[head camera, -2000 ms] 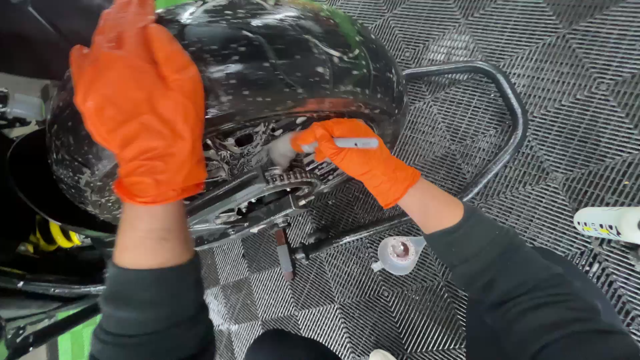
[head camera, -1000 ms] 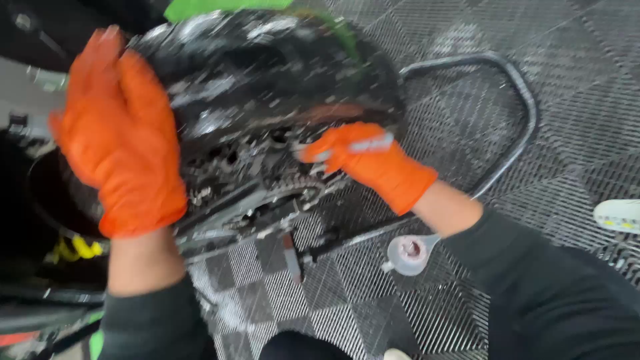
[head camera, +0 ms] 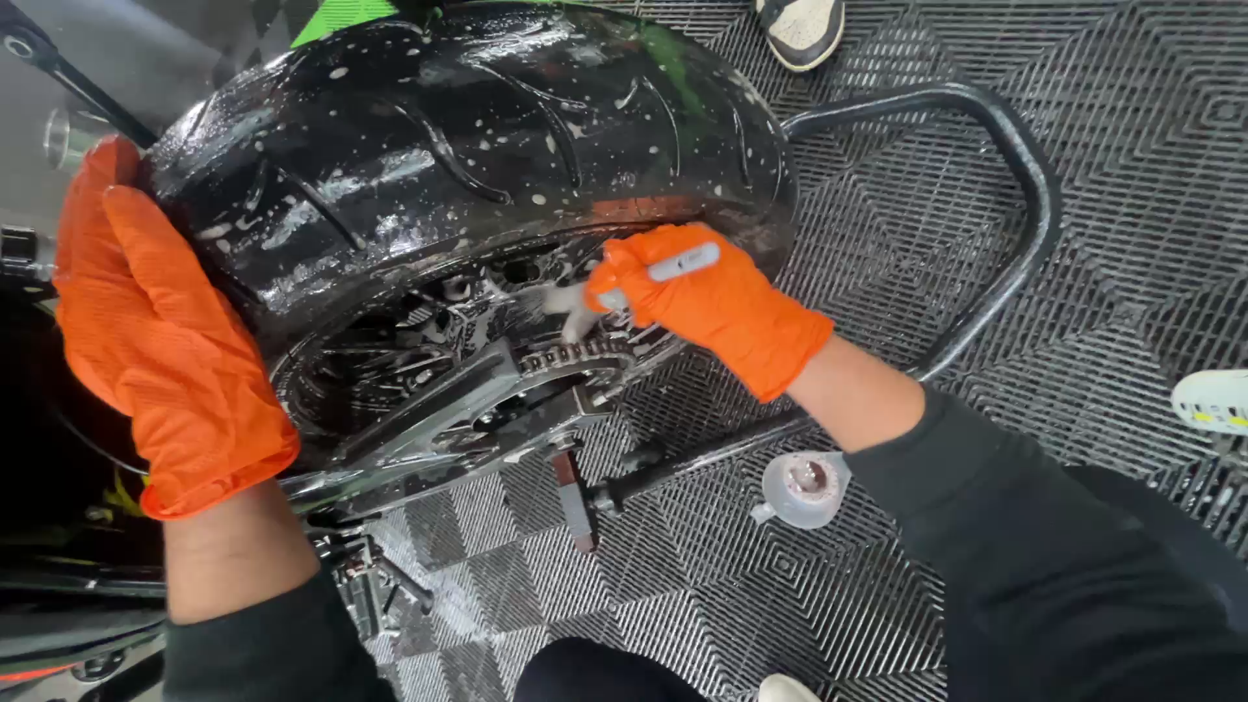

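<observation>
My right hand (head camera: 697,297), in an orange glove, grips the pale handle of a detailing brush (head camera: 682,261). The brush's soft bristles lie among the wheel spokes, just above the rear sprocket and chain (head camera: 575,357). My left hand (head camera: 161,336), gloved in orange too, rests against the left side of the motorcycle's rear tire (head camera: 468,136), its fingers extended and holding nothing. Wet streaks and pale foam spots cover the black tread. Below the wheel rim runs the swingarm (head camera: 429,409). The brush tip is partly blurred.
A black tubular paddock stand (head camera: 1038,195) curves around the tire's right side. On the ribbed floor tiles stands a plastic measuring jug (head camera: 804,490) with foamy liquid. Shoes show at the top (head camera: 801,29) and right edge (head camera: 1211,400). A green panel (head camera: 341,18) is behind the tire.
My left hand has moved from over the tire's near side to its left edge. My right hand keeps hold of the brush by the sprocket.
</observation>
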